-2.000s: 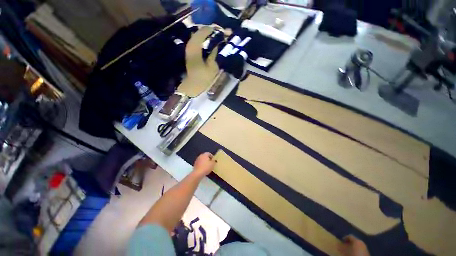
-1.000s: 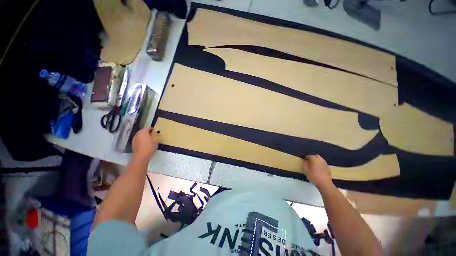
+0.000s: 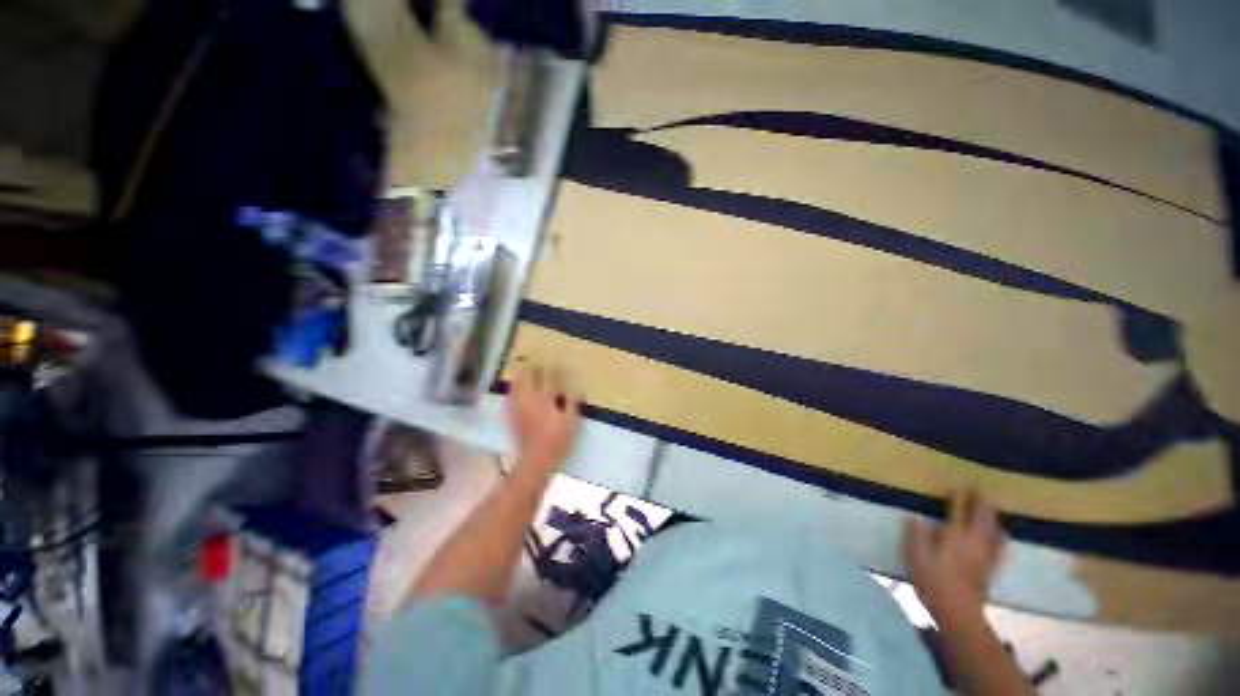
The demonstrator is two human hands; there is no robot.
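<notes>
A long narrow tan card pattern piece (image 3: 762, 422) lies on the navy-black fabric lay (image 3: 816, 384) along the near table edge. My left hand (image 3: 544, 411) rests on its left end with the fingers spread. My right hand (image 3: 956, 547) is at its near edge further right, fingertips on or just beside the card, fingers slightly apart. Wider card patterns (image 3: 816, 299) lie beyond it with dark gaps between them. The image is blurred.
Left of the lay are metal weights (image 3: 476, 320), black-handled scissors (image 3: 415, 324) and a brown block (image 3: 399, 238). Dark draped cloth (image 3: 231, 204) and a plastic bottle (image 3: 293, 238) are further left. Brown paper (image 3: 1156, 596) lies at the near right edge. Dark offcuts (image 3: 578, 544) are on the floor.
The view has shifted, so the table shows further right. My left hand's fingers have spread over the card's end. My right hand sits lower, at the card's near edge.
</notes>
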